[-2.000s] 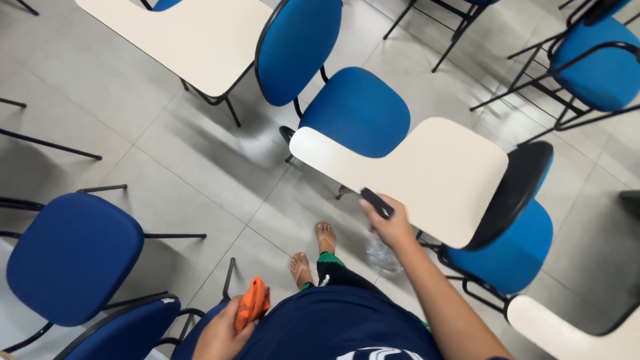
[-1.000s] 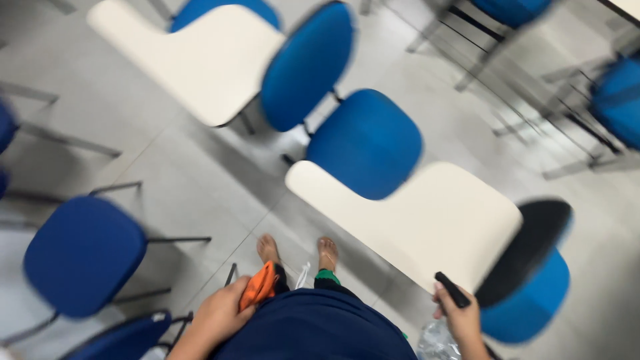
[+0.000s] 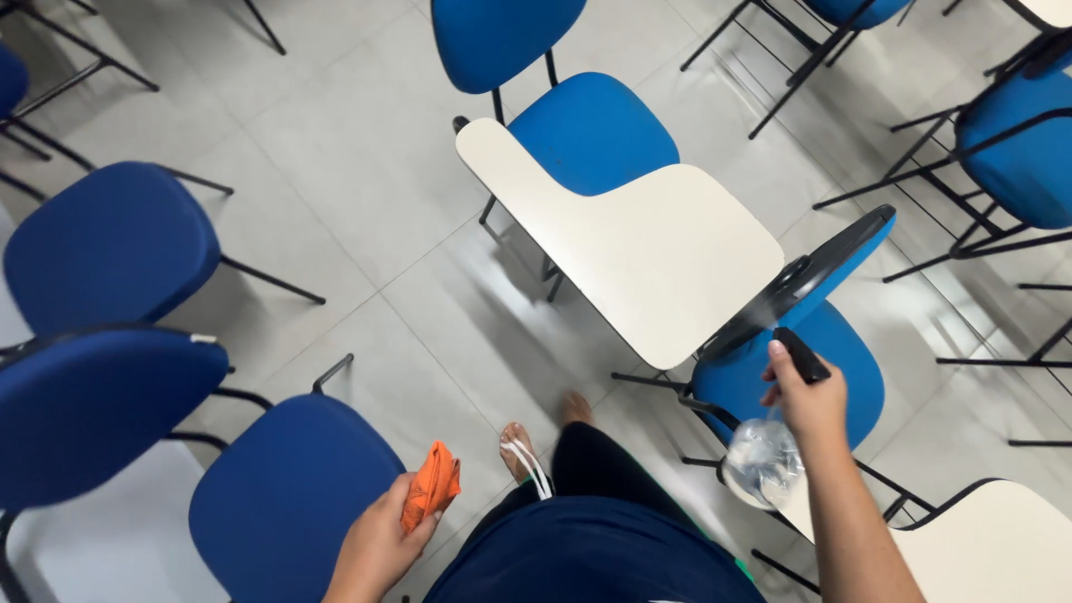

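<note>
My left hand (image 3: 387, 528) grips a folded orange cloth (image 3: 432, 486) low in the view, beside a dark blue chair seat (image 3: 293, 494). At the right, my right hand (image 3: 800, 389) is closed round the black trigger head (image 3: 801, 355) of a clear plastic spray bottle (image 3: 764, 462). The nozzle points up and left, with a faint mist in front of it, close to the black rear of a blue chair's backrest (image 3: 791, 280). Left of that backrest lies the cream writing tablet (image 3: 653, 260) of another blue chair (image 3: 595, 134).
More blue chairs with black metal legs stand at the upper right (image 3: 1017, 142) and at the left (image 3: 109, 243). Another cream writing tablet (image 3: 997, 544) is at the lower right. My feet (image 3: 515, 444) are on the grey tiled floor (image 3: 335, 193).
The view has shifted along the chairs. The spray bottle in my right hand was over a tablet's edge and is now by a chair's backrest. The orange cloth stays in my left hand.
</note>
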